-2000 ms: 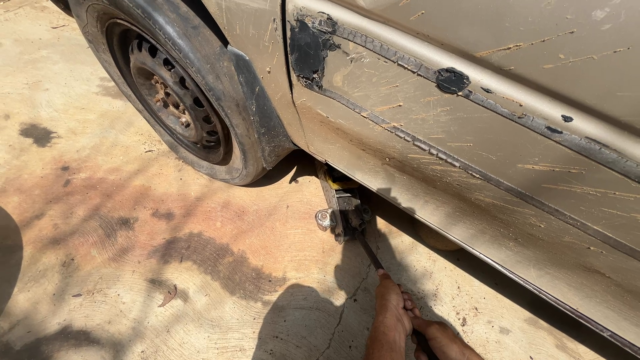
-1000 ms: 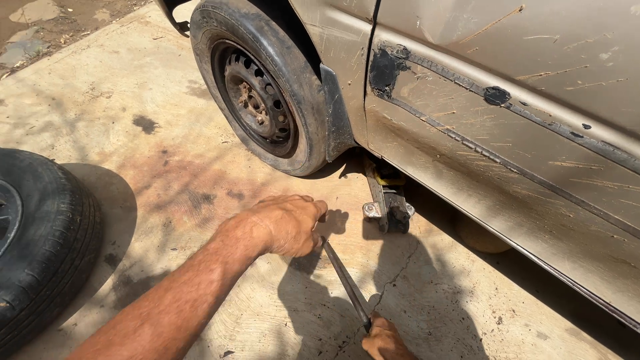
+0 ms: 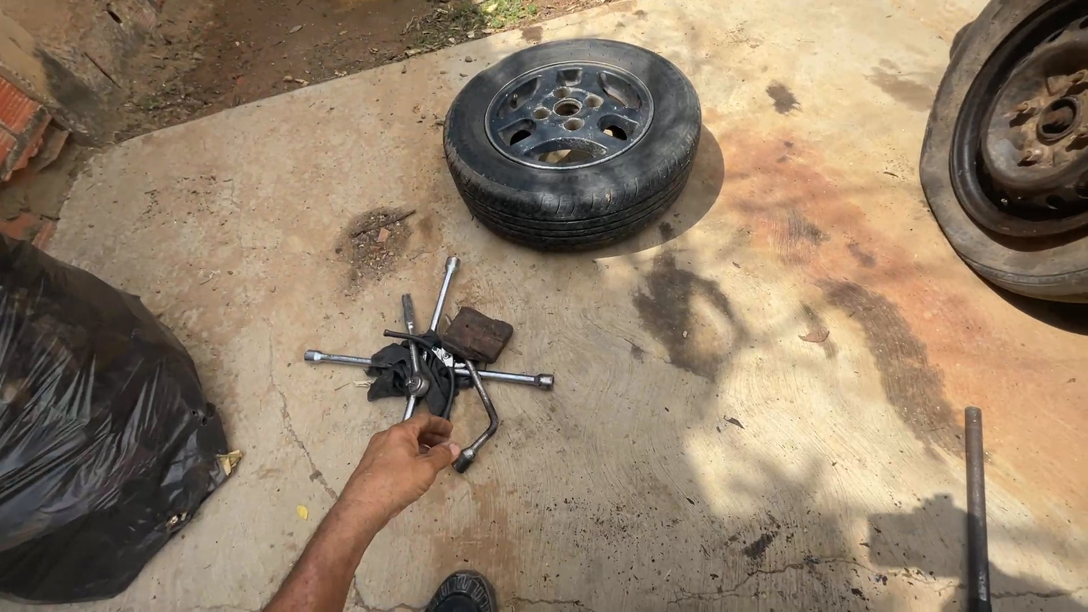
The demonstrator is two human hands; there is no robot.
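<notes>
My left hand (image 3: 404, 467) reaches down to a pile of tools on the concrete, its fingers curled beside the socket end of a bent lug wrench (image 3: 486, 408); whether they grip anything is unclear. In the pile are a four-way lug wrench (image 3: 510, 376), a ratchet (image 3: 416, 384), a black cloth (image 3: 388, 374) and a rusty brown block (image 3: 478, 334). A metal bar (image 3: 976, 501) rises from the bottom edge at the right, its lower end cut off by the frame. My right hand is out of view.
A loose wheel with tyre (image 3: 571, 183) lies flat beyond the tools. The car's mounted steel wheel (image 3: 977, 229) stands at the upper right. A black plastic bag (image 3: 93, 425) bulges at the left, and a shoe (image 3: 461, 592) shows at the bottom edge. Broken bricks (image 3: 21, 127) lie upper left.
The view has swung left, away from the jack under the car's sill. My left hand, near the bar's end a second ago, is now at the tools; my right hand has left the view.
</notes>
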